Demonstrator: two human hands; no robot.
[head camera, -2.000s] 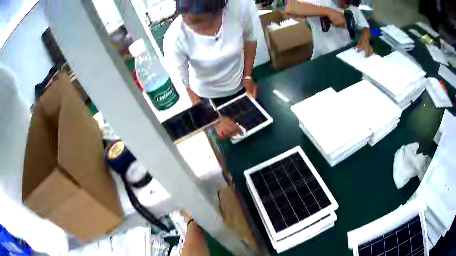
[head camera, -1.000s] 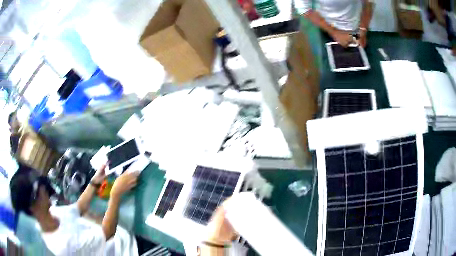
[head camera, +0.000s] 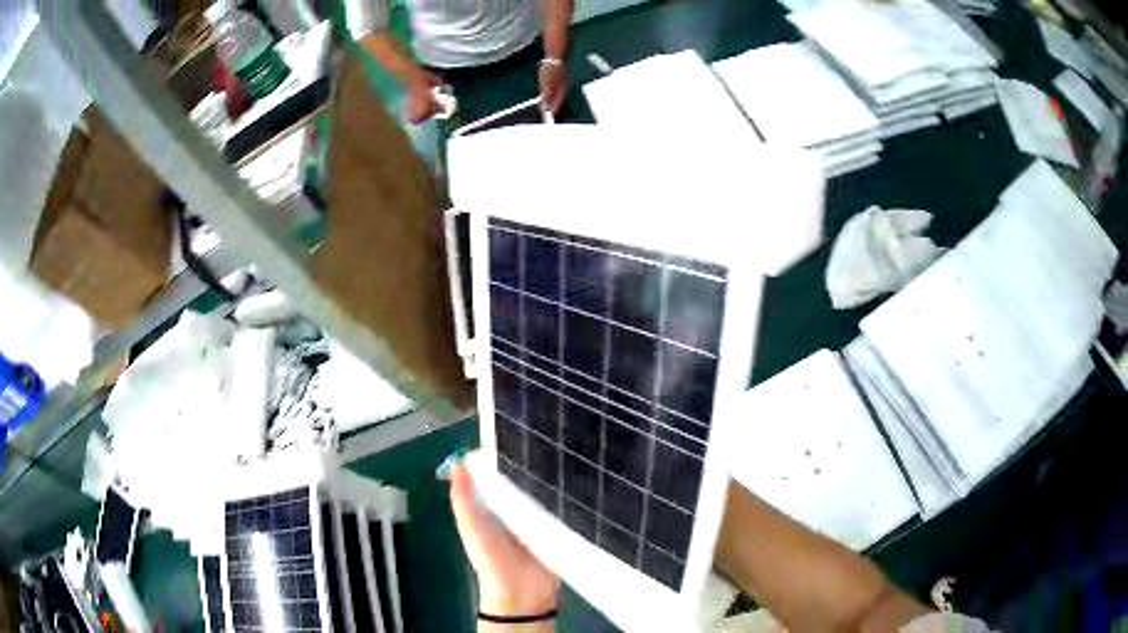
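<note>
A framed solar panel (head camera: 604, 396) is held up, tilted, in front of me, its dark grid facing me. A white foam end piece (head camera: 631, 192) covers its top edge. My left hand (head camera: 505, 550), with a black band at the wrist, grips the panel's lower left edge. My right forearm comes in from the lower right and passes behind the panel's right edge; the right hand itself is hidden.
White-backed panel stacks (head camera: 792, 93) stand at the far bench side, more (head camera: 990, 334) at right. A crumpled white bag (head camera: 878, 254) lies between. Foam-capped panels (head camera: 272, 563) stand lower left. A grey post (head camera: 210, 161) slants left. A person (head camera: 476, 31) works opposite.
The view has swung back right from the left-hand bench. The foam-capped panel has risen closer and now fills the centre. My left hand has moved from beside a white piece onto the panel's edge.
</note>
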